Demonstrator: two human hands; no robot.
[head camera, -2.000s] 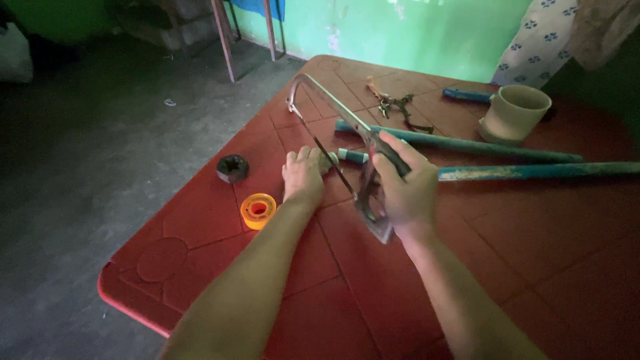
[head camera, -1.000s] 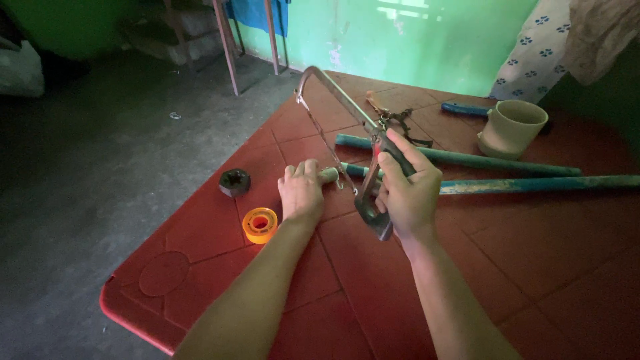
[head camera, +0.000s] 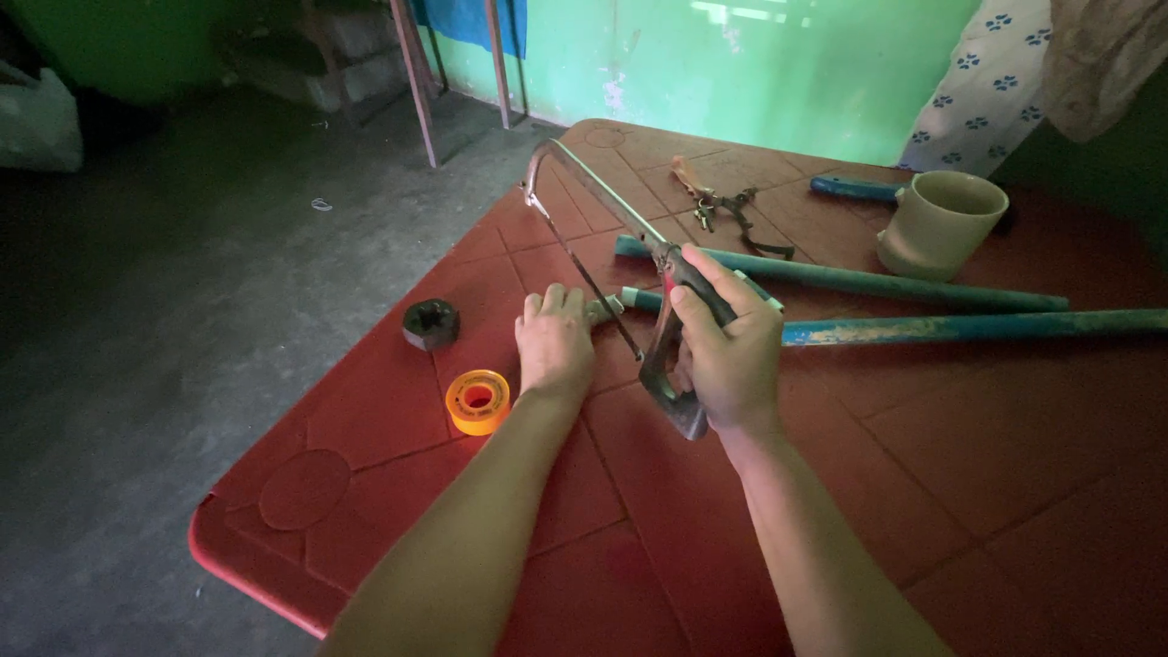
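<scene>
My right hand (head camera: 735, 351) grips the dark handle of a hacksaw (head camera: 598, 192), whose frame slants up to the left. Its blade crosses a short grey-green fitting or pipe piece (head camera: 604, 310); whether they touch cannot be told. My left hand (head camera: 555, 342) is closed over the left end of that piece, which is mostly hidden. Just right of it lies a green pipe end (head camera: 643, 299), partly behind the saw. To the left sit a black ring-shaped die (head camera: 431, 324) and an orange roll of thread seal tape (head camera: 478, 402), the roll close by my left wrist.
On the red plastic table (head camera: 365, 493) a green pipe (head camera: 867, 281) and a long blue pipe (head camera: 967, 327) extend rightward. Behind them are keys on a ring (head camera: 707, 214), a dark strap-like item (head camera: 744, 224), a beige mug (head camera: 944, 224) and a blue-handled tool (head camera: 853, 189).
The hacksaw in my right hand has shifted back and forth a little, and its blade now looks steeper than two seconds ago. My left hand stays on the short piece.
</scene>
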